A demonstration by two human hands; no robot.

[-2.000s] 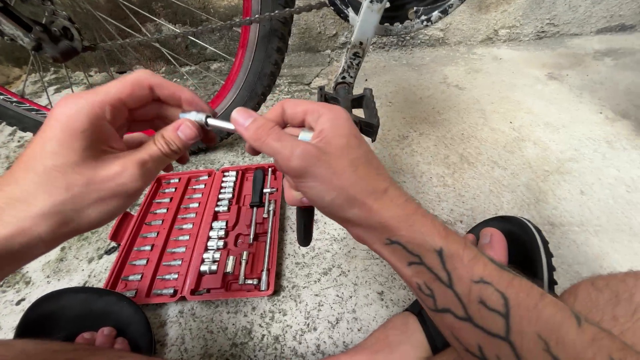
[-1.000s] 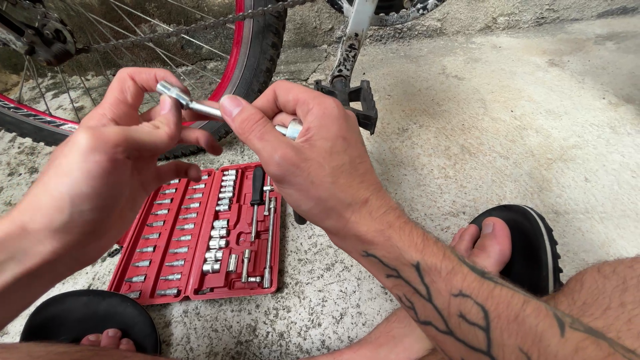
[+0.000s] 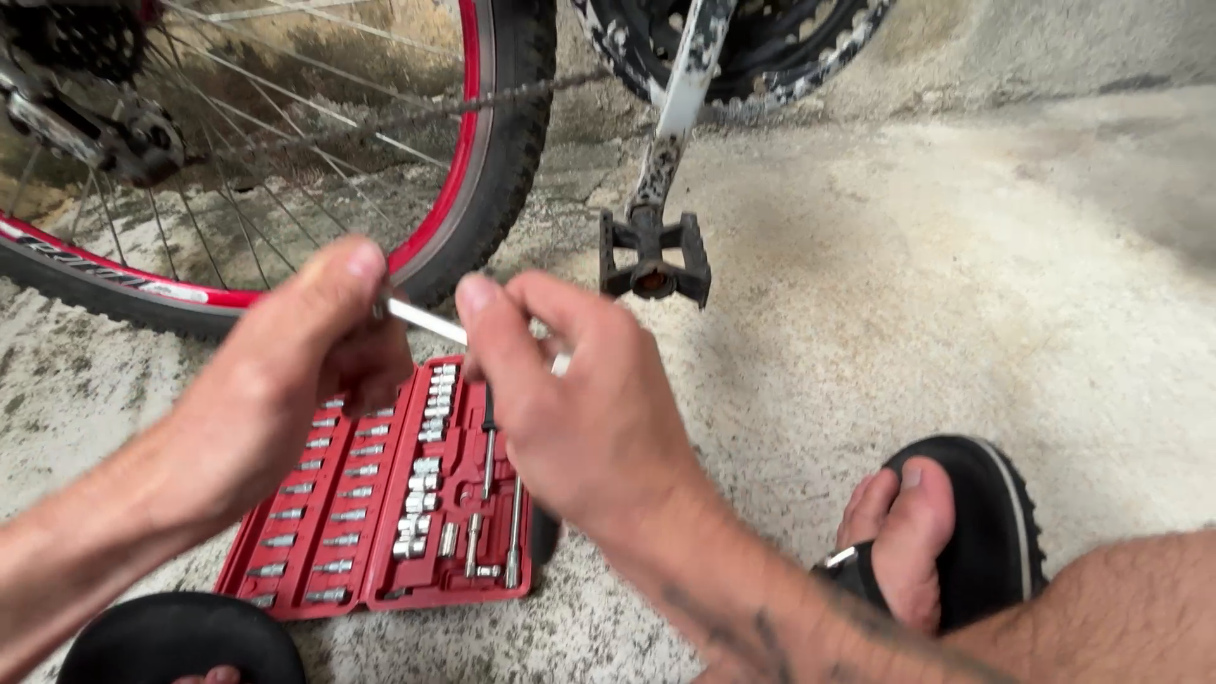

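A slim metal extension bar [image 3: 427,321] runs between my two hands in front of the bicycle. My left hand [image 3: 285,380] closes around its left end, so the tip is hidden by the fingers. The bar's other end is in my right hand [image 3: 589,408], where a bit of shiny metal shows between the fingers; a dark tool handle [image 3: 544,537] shows below that hand. Beneath both hands lies an open red socket set case [image 3: 366,608], with rows of metal bits on the left and sockets [image 3: 423,484] on the right.
Behind my hands stand a bicycle wheel with a red rim [image 3: 465,161], the chain [image 3: 522,92], a rear derailleur [image 3: 142,142] and a crank arm [image 3: 689,85] with a black pedal [image 3: 654,256]. A sandaled foot [image 3: 912,532] rests on the concrete floor at right, another at lower left.
My left hand has closed over the bar's left end, which showed uncovered one second ago. The view has shifted somewhat.
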